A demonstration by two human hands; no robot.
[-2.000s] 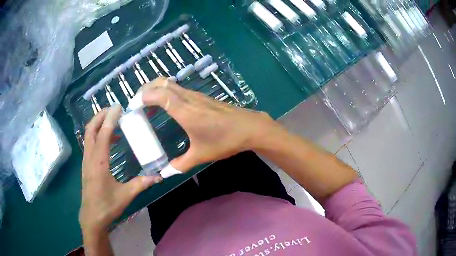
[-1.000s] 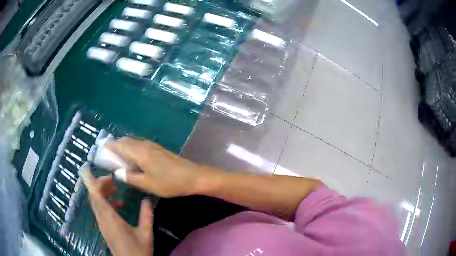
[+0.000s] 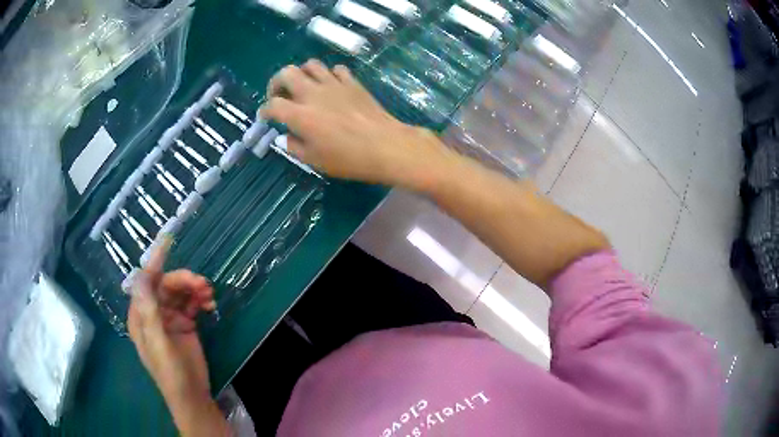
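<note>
The clear component tray (image 3: 265, 256) lies before me with a slanting row of grey-ended pin parts (image 3: 172, 181) in its upper half; its lower ribbed half shows no pins. My right hand (image 3: 329, 124) is over the tray's upper right end, fingers bent down by the last grey ends. What its fingertips touch or hold is hidden. My left hand (image 3: 175, 329) is at the tray's lower left corner, fingers apart, nothing seen in it. Its raised fingertip is beside the grey ends.
A clear tray (image 3: 427, 85) with white units (image 3: 337, 34) lies at the top and overhangs the bench edge. A cloudy bag (image 3: 43, 128), a white label (image 3: 91, 160) and a white packet (image 3: 47, 350) are at left. Pale tiled floor and dark stacks are at right.
The white unit that both hands held is no longer seen in them. The hands have moved apart, the right to the tray's upper end. The view has shifted right, then partly back.
</note>
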